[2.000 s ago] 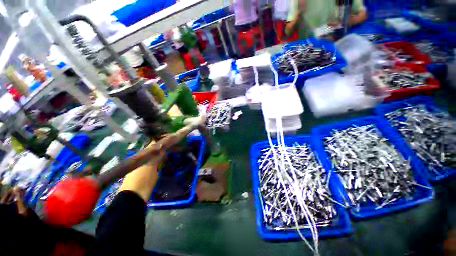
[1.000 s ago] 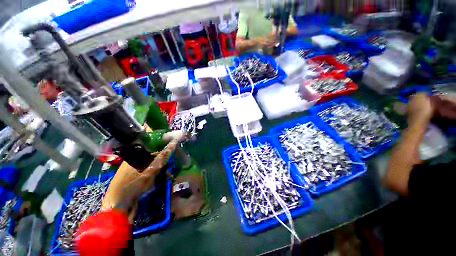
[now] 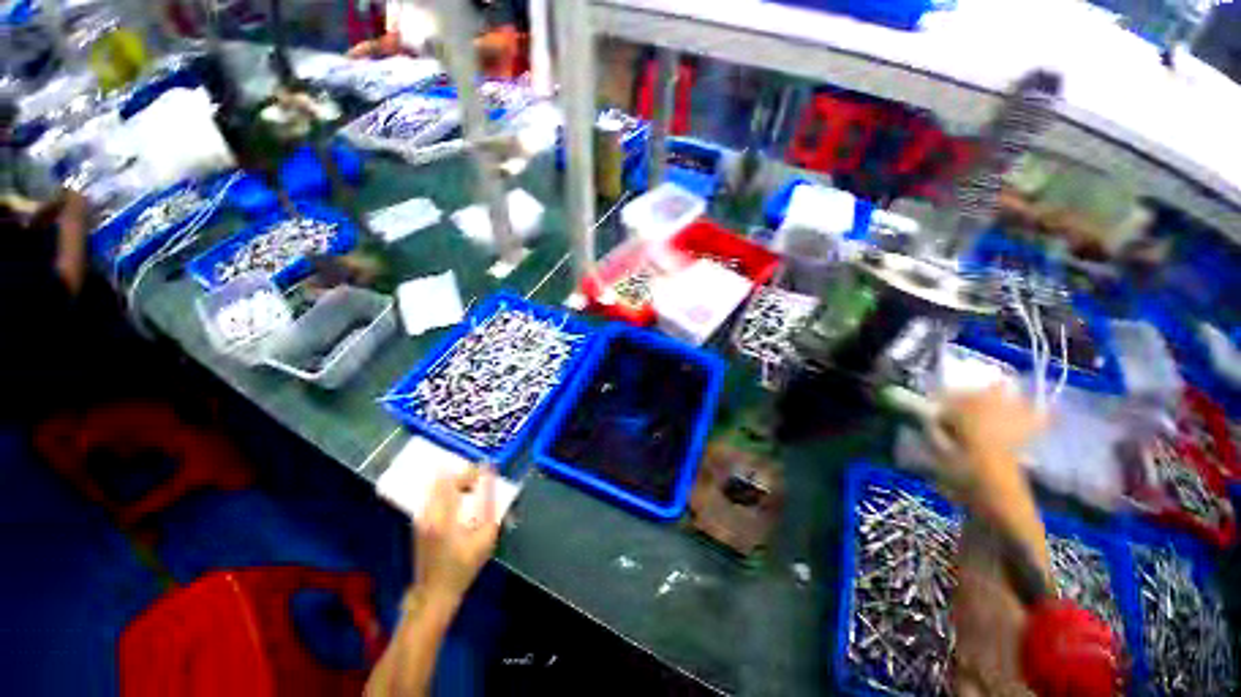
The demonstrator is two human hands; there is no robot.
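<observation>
My left hand [image 3: 456, 524] is over a white pad [image 3: 419, 477] at the bench edge, fingers drawn together; whether they hold anything small is not clear. My right hand [image 3: 991, 433], blurred, is by the hand press [image 3: 851, 334]; its grip cannot be made out. The lever's red ball knob [image 3: 1071, 651] is at lower right. The press fixture [image 3: 738, 490] sits on a brownish base, with no clear part on it. A blue tray of silver rods [image 3: 497, 375] and a blue tray of dark pieces [image 3: 633, 419] lie left of the fixture.
Blue trays of rods [image 3: 901, 592] stand right of the press. Red trays [image 3: 721, 245] lie behind the dark tray. Twin clear containers [image 3: 327, 336] and a dark-clothed person [image 3: 55, 286] are at left. A red stool [image 3: 204, 640] stands below the bench. White posts [image 3: 578, 150] rise behind.
The view has swung left, so the press and trays sit farther right. The left hand now shows over the pad, and the red knob appears at lower right.
</observation>
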